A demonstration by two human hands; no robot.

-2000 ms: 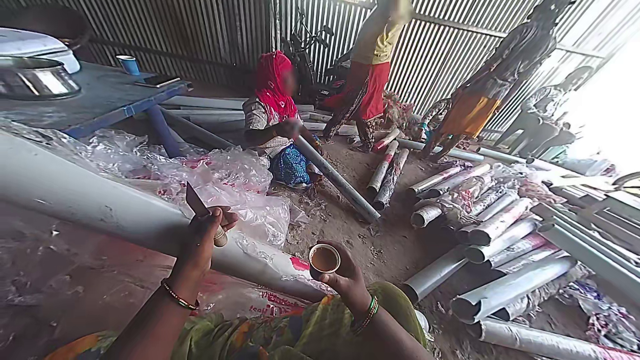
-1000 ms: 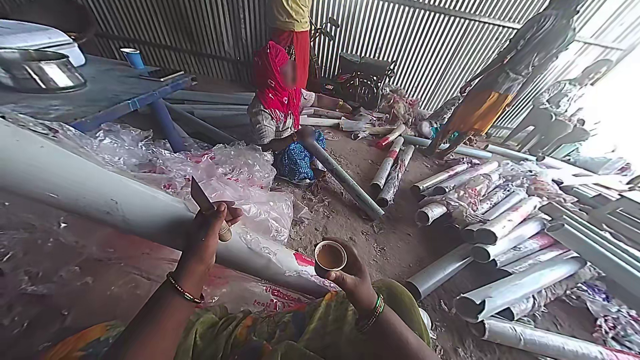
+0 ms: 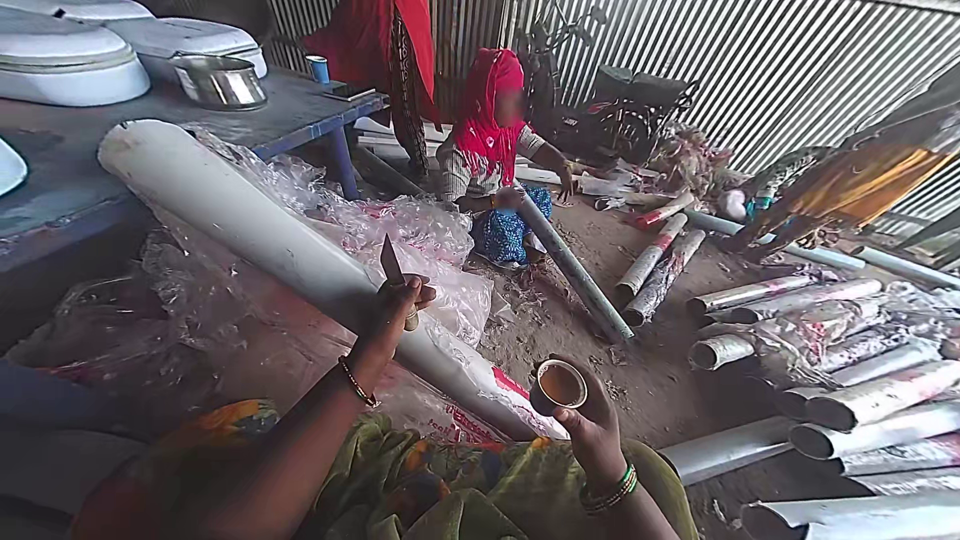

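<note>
My left hand [image 3: 400, 304] grips a knife [image 3: 391, 261] with its pointed blade up and the handle end showing below the fist. It rests at a large grey pipe [image 3: 255, 217] that slants from upper left down to my lap. My right hand [image 3: 592, 427] holds a small cup [image 3: 561, 385] of brown drink by its side, to the right of the pipe's lower end. Crumpled clear plastic wrap [image 3: 420, 232] lies behind and under the pipe, with red print on some of it.
A blue table [image 3: 300, 127] at the left bears a steel pot [image 3: 219, 81], white covered containers [image 3: 67, 60] and a blue cup [image 3: 318, 69]. A person in a red headscarf [image 3: 491, 112] sits ahead by a slanting pipe [image 3: 574, 262]. Several pipes [image 3: 885, 390] lie at the right; other people stand behind.
The standing person in red has moved left, behind the table. The seated person's arm now reaches out to the right. My hands still hold the knife and the cup.
</note>
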